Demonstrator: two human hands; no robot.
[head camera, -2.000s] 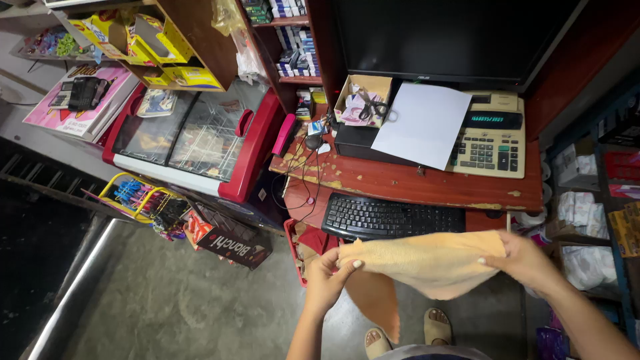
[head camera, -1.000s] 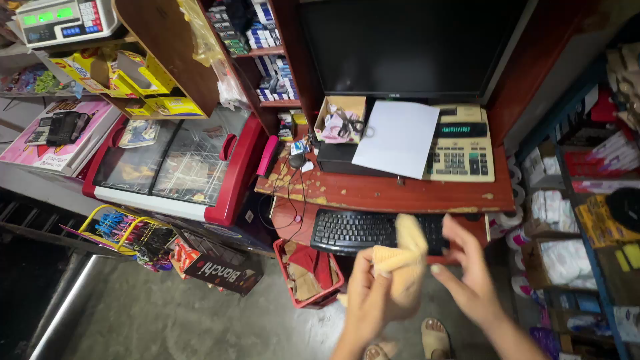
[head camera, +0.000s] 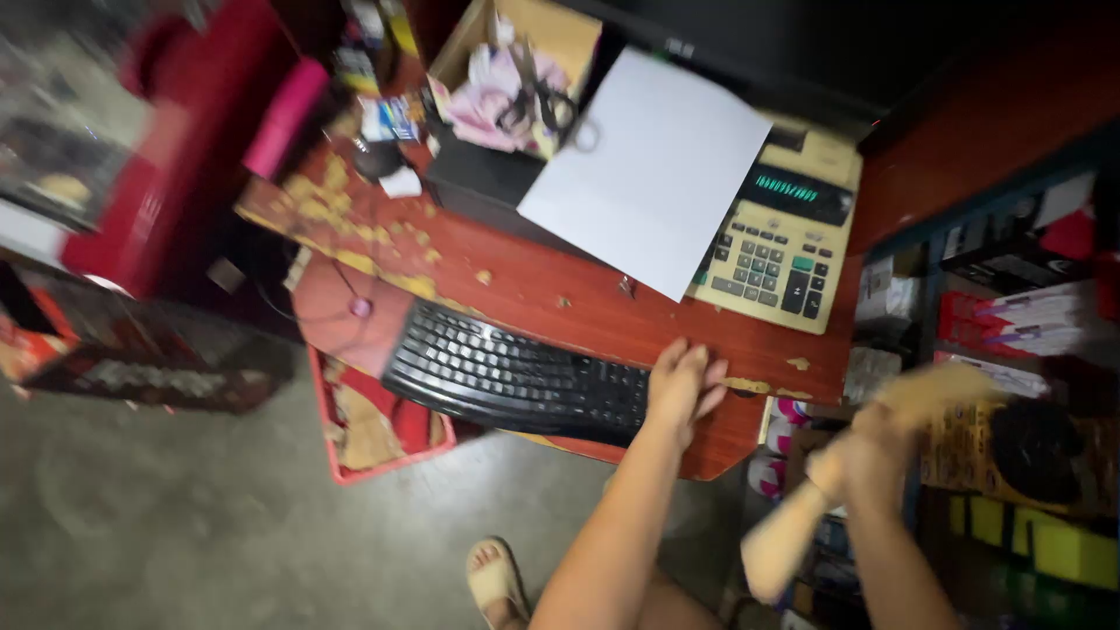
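My left hand (head camera: 682, 385) rests at the right end of the black keyboard (head camera: 516, 376), by the desk's front edge, with nothing seen in it and its fingers slightly bent. To the right, blurred, my right hand (head camera: 866, 464) is closed around a bunched yellow cloth (head camera: 783, 542), whose ends stick out above and below the fist. A white sheet of paper (head camera: 652, 171) lies partly over a black box and a beige desktop calculator (head camera: 779, 236) with a lit display. Scissors (head camera: 538, 101) lie in an open cardboard box (head camera: 569, 35) beside the paper.
The red wooden desk (head camera: 525, 289) has chipped paint. Under its left part stands a red bin (head camera: 394, 464) holding cloth or cardboard. A red-edged display freezer (head camera: 175, 149) is at left, packed shelves (head camera: 989, 306) at right. A computer monitor (head camera: 787, 44) stands behind the calculator.
The cloth, spread between both hands two seconds ago, is now bunched in my right hand, off to the right. My left hand has let go of it and moved to the keyboard's end. The view is closer.
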